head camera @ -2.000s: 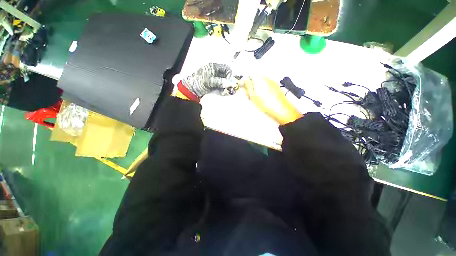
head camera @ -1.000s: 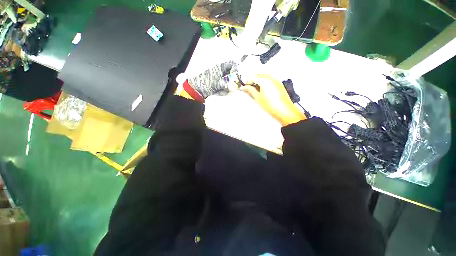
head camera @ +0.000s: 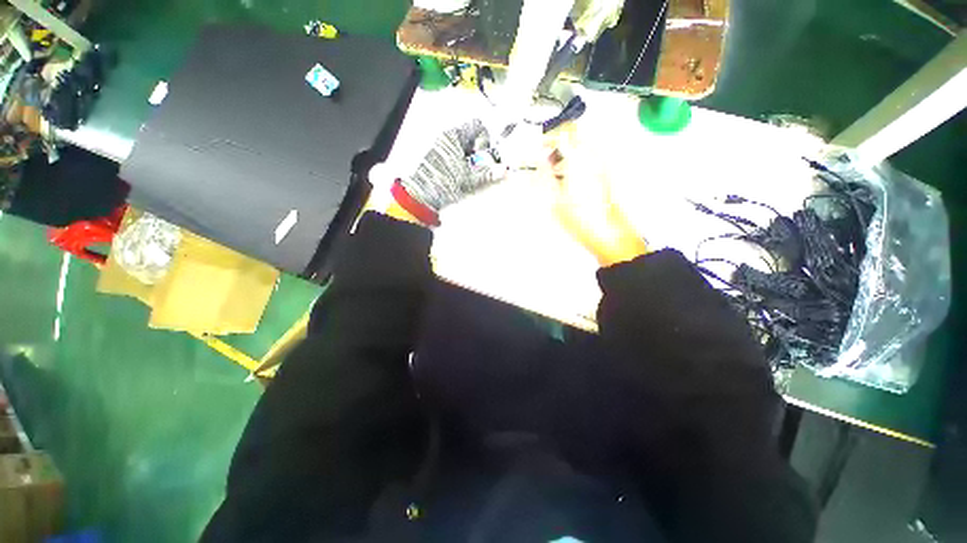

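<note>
My left hand (head camera: 454, 168), in a grey striped glove with a red cuff, is closed on a small pale piece, perhaps a circuit board (head camera: 487, 158), at the near side of the post. My right hand (head camera: 578, 191) looks bare and is just right of it, washed out by glare. Its fingertips are raised near a dark cable end (head camera: 565, 115) by the post; whether they grip it is not clear. Black cable leads (head camera: 801, 260) lie in a tangled pile at the right, partly in a clear plastic bag (head camera: 899, 286).
A black slab (head camera: 265, 143) with a white label lies at left. A brown-edged station base (head camera: 695, 53) with green round feet (head camera: 664, 115) stands behind the work, with a pale post (head camera: 527, 53). An open cardboard box (head camera: 212, 286) is at lower left.
My right hand has moved up and away toward the post. The black cable piece that lay right of my right hand is no longer seen there. My left hand has shifted slightly.
</note>
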